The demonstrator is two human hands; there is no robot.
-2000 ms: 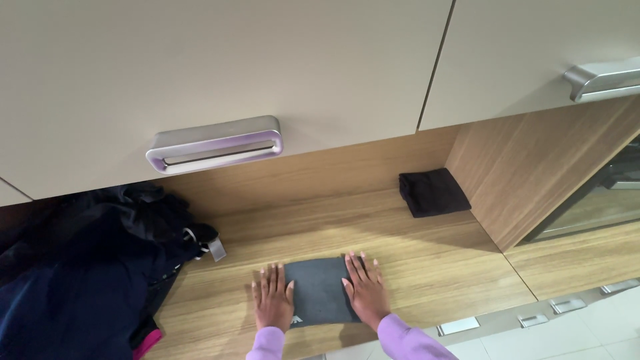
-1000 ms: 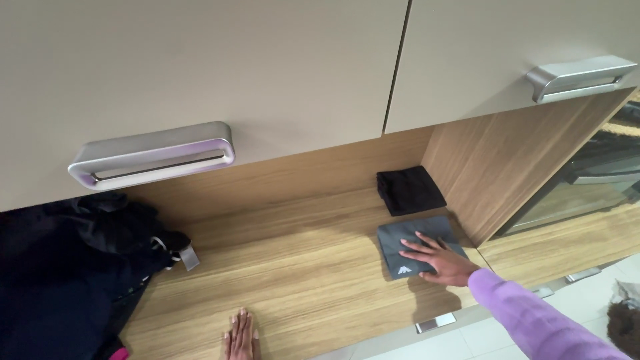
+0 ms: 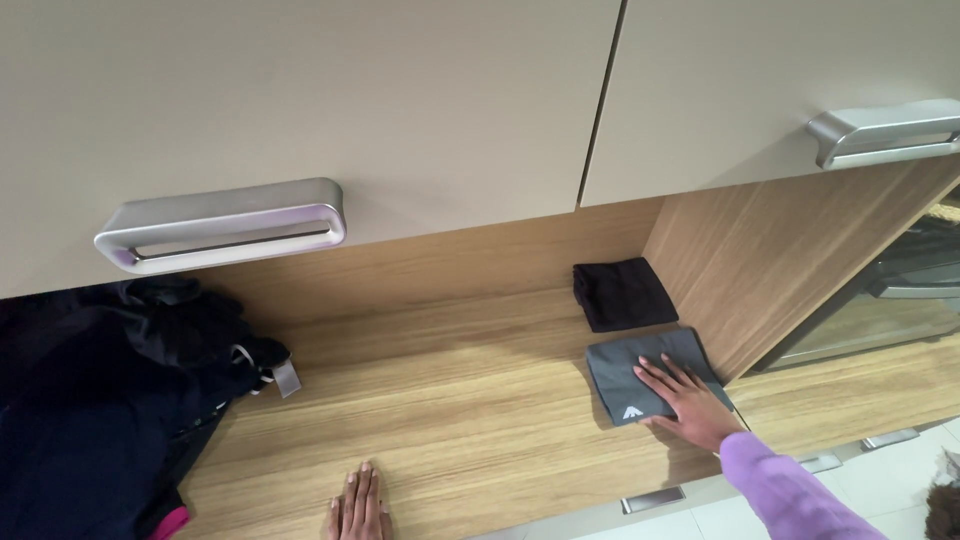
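A folded grey garment [image 3: 630, 371] with a small white logo lies on the wooden shelf [image 3: 450, 405] at the right. My right hand [image 3: 694, 409] rests flat on it with spread fingers, gripping nothing. Just behind it is a folded black garment [image 3: 626, 295], close to the wooden side panel. Near the front edge, my left hand [image 3: 360, 506] lies on the bare wood, its fingers together and nothing visible in it; its lower part is cut off by the frame. A heap of dark clothes [image 3: 97, 405] with a white tag fills the left side.
Pale cabinet doors [image 3: 450, 112] with metal handles [image 3: 225, 229] overhang the shelf. A wooden side panel [image 3: 780, 255] stands at the right, with a glass-fronted appliance [image 3: 870, 315] beyond it. Drawer handles [image 3: 652, 500] line the front edge. A brown furry thing [image 3: 943, 510] shows at the lower right corner.
The grey garment, between both hands at the shelf's middle two seconds ago, now lies at the right before the black one, under my right hand. My left hand has come off it.
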